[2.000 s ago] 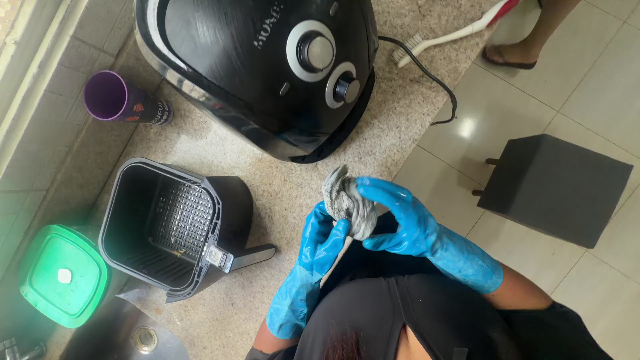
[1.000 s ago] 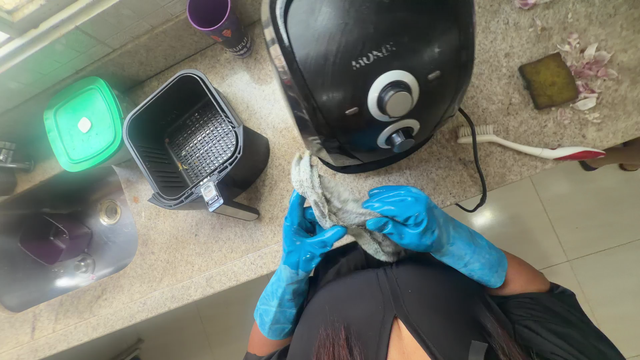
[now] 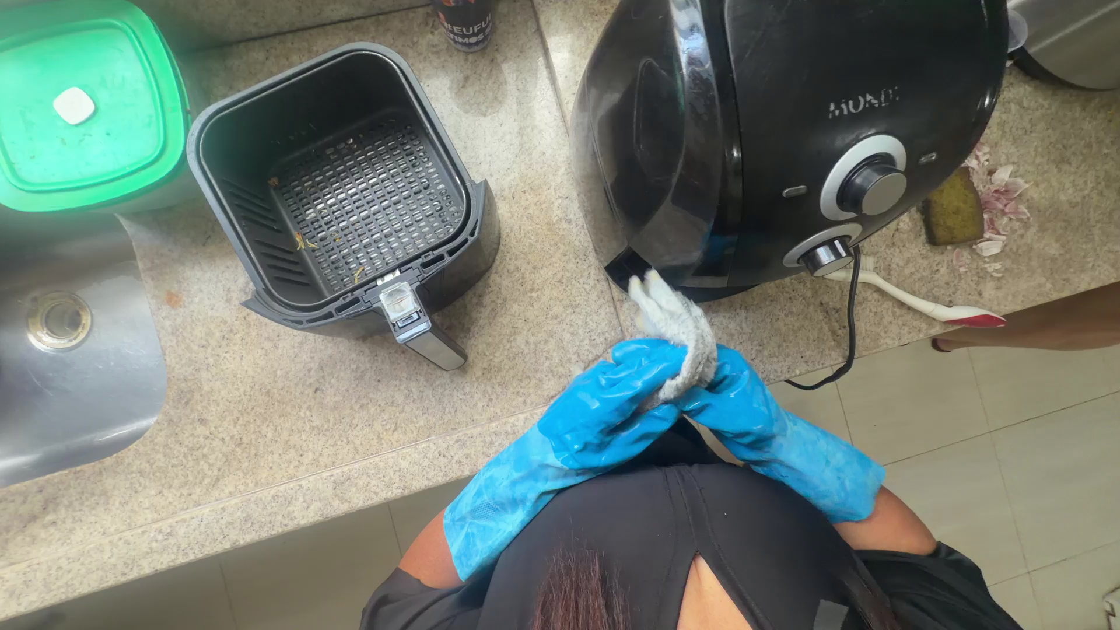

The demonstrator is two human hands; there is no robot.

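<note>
A crumpled grey-white cloth (image 3: 687,328) is held between both hands, close to my chest at the counter's edge. My left hand (image 3: 612,398), in a blue rubber glove, grips it from the left. My right hand (image 3: 735,398), gloved alike, closes on its right side. Just beyond them stands a black air fryer (image 3: 805,131) with two knobs on its front. Its black basket drawer (image 3: 350,184) sits pulled out on the counter to the left, handle toward me, with food bits on the perforated bottom.
A green-lidded container (image 3: 83,157) stands by the steel sink (image 3: 105,385) at the left. A dark cup (image 3: 465,22) is at the back. Right of the fryer lie a white-and-red brush (image 3: 919,306), a worn sponge (image 3: 954,210) and pinkish peelings (image 3: 1002,201). A person's leg (image 3: 1059,324) shows at the right.
The cloth hung more spread between my hands a second ago; now it is bunched together, and my hands are closer to each other. The view has shifted.
</note>
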